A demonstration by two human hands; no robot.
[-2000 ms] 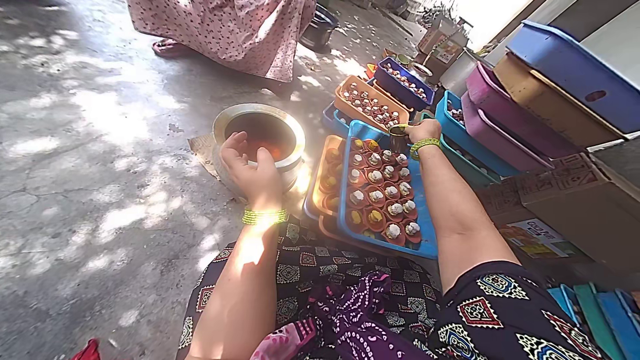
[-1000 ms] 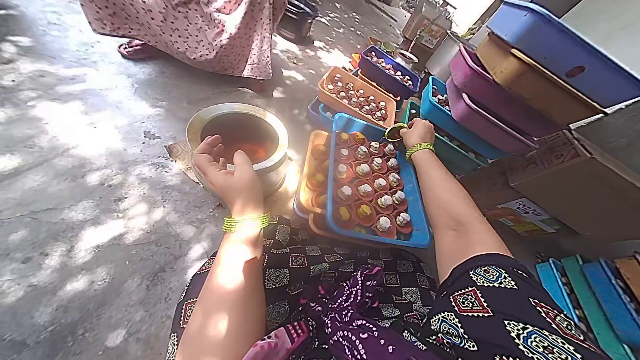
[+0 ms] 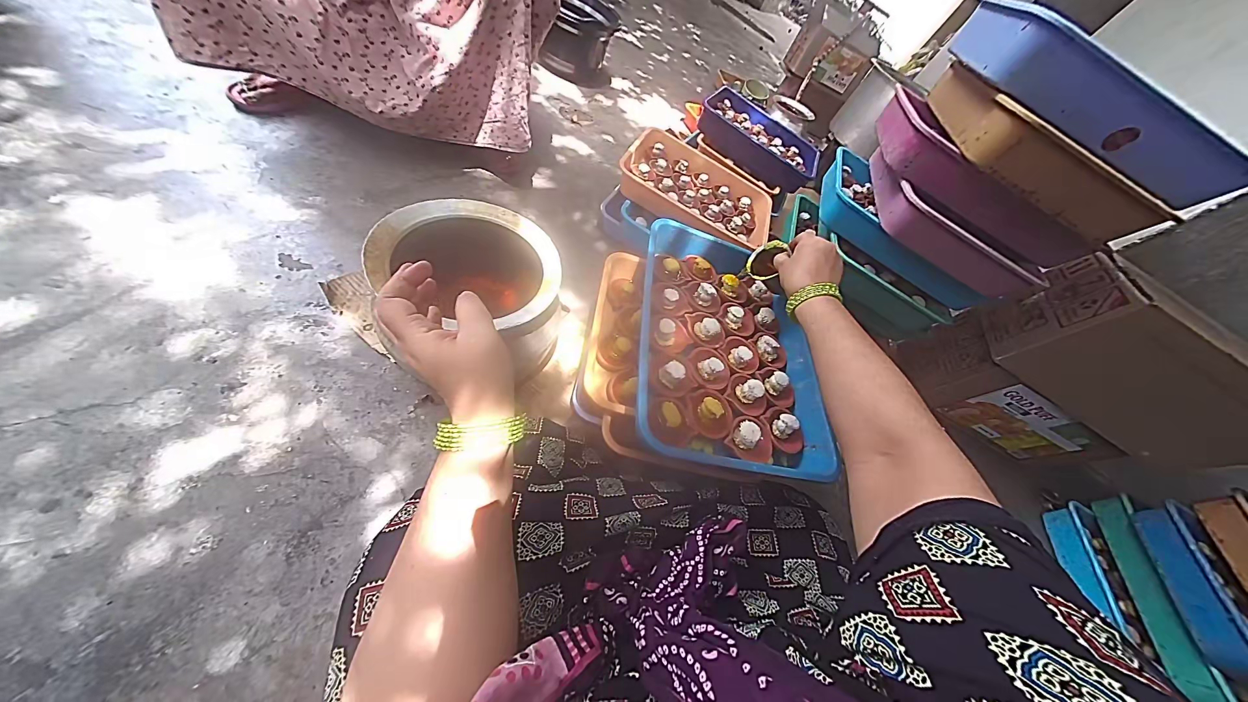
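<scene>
My left hand [image 3: 447, 336], fingers spread and empty, is over the near rim of a round metal pot [image 3: 531, 234] with reddish-brown liquid inside. My right hand [image 3: 811, 263] holds a small round cup [image 3: 767, 259] with a yellow-green rim at the far right corner of a blue plastic tray [image 3: 733, 466]. Rows of small terracotta cups [image 3: 712, 414] fill that tray, topped with white or yellow lumps. The tray rests on an orange tray [image 3: 592, 366], whose contents are partly hidden. What is inside the held cup is unclear.
An orange tray [image 3: 634, 161] and a dark blue tray [image 3: 717, 122] of similar cups stand beyond. Stacked plastic tubs [image 3: 1063, 97] and cardboard boxes [image 3: 1121, 361] line the right side. A person in a pink patterned garment [image 3: 390, 68] stands at the upper left, near a dark container [image 3: 577, 41].
The right hand stays by the far right corner of the blue tray with the small cup. The left hand remains over the pot rim. The view has shifted slightly.
</scene>
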